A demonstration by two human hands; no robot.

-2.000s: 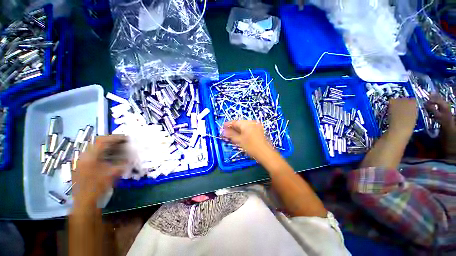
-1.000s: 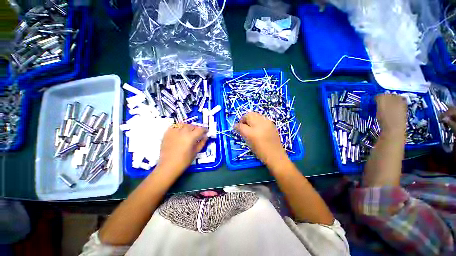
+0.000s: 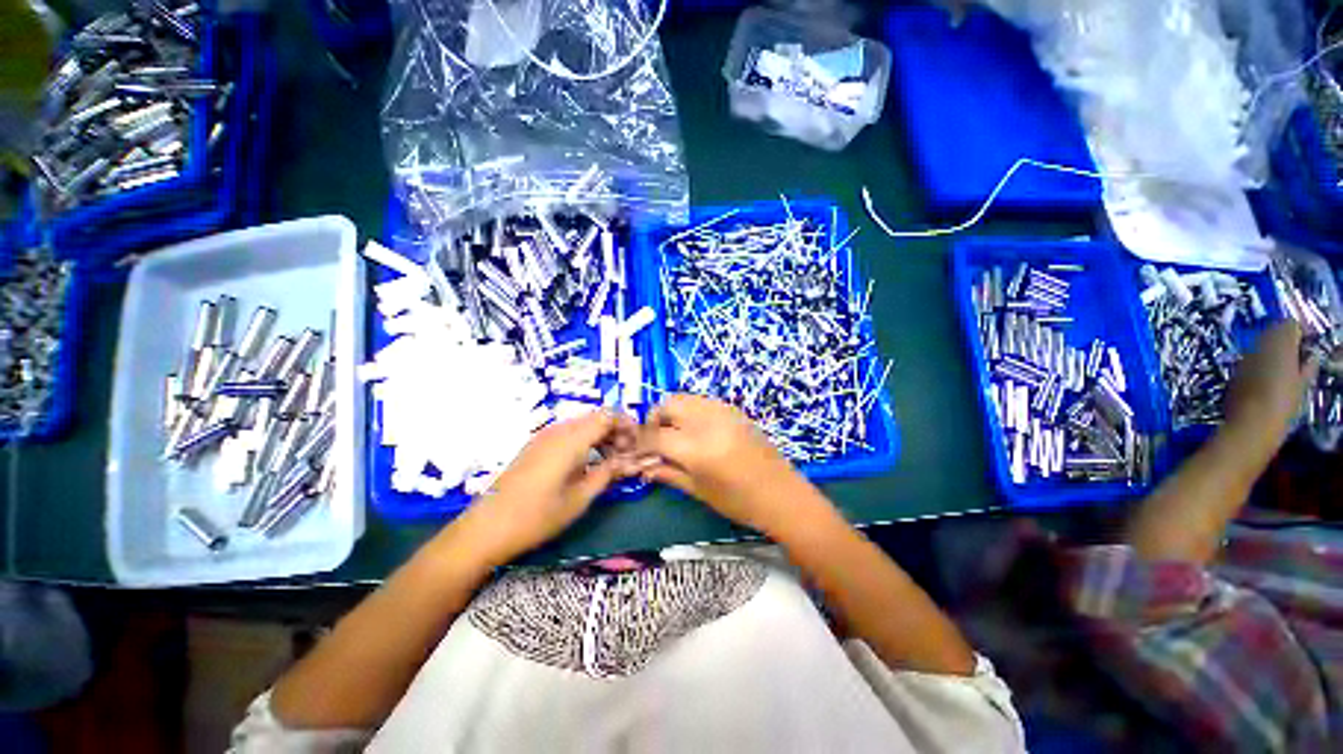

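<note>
My left hand (image 3: 557, 469) and my right hand (image 3: 713, 454) meet fingertip to fingertip over the near edges of the two blue trays. Something small seems pinched between them, but the fingers hide it. White plastic sleeves (image 3: 457, 405) are heaped in the left blue tray (image 3: 442, 508), with shiny metal tubes (image 3: 516, 280) behind them. Thin rods (image 3: 766, 324) lie tangled in the middle blue tray (image 3: 878, 442), beside my right hand. The white tub (image 3: 130, 427) at the left holds loose silver cylinders (image 3: 265, 390).
A clear plastic bag (image 3: 538, 118) covers the back of the left tray. A translucent container (image 3: 803, 81), a flat blue tray (image 3: 987, 125) and a white cord (image 3: 957, 228) are behind. At the right, a person's arm (image 3: 1200, 479) reaches over parts trays. More trays (image 3: 125, 133) stand far left.
My left hand went from the white tub to the sleeves, then to my right hand. My right hand moved off the rods, towards me. The neighbour's arm has shifted right.
</note>
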